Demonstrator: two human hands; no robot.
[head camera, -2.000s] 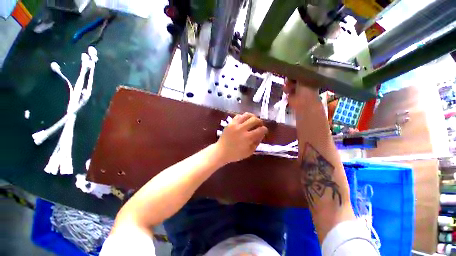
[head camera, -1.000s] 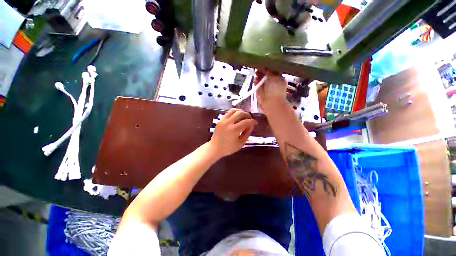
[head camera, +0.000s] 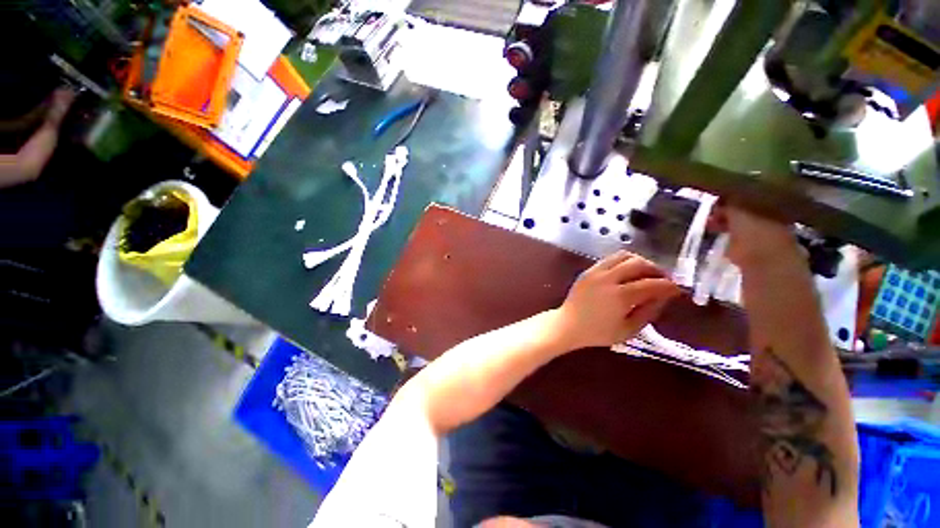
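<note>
My left hand (head camera: 622, 299) rests over the upper part of the reddish-brown board (head camera: 469, 284), fingers curled on the ends of white cables (head camera: 685, 353) that lie along the board to the right. My right hand (head camera: 744, 219) reaches under the green press plate (head camera: 783, 191), its fingers largely hidden at the mould area. White cable pieces (head camera: 697, 245) hang over the front of the dark mould block (head camera: 662, 219), beside my right fingers. What my right fingers hold cannot be made out.
A dark green table (head camera: 278, 222) at left bears bunched white cables (head camera: 360, 237) and blue-handled cutters (head camera: 397, 119). A blue bin (head camera: 270, 387) with tangled whitish pieces stands lower left, a white bucket (head camera: 113, 278) beyond. Press column (head camera: 608, 98), keypad (head camera: 909, 299), blue crate (head camera: 907, 464) at right. Another person's arm (head camera: 36, 150) shows far left.
The view has swung left, so the scene sits further right and the bucket and orange tray have come in. My right hand stays at the mould; my left hand stays on the cables.
</note>
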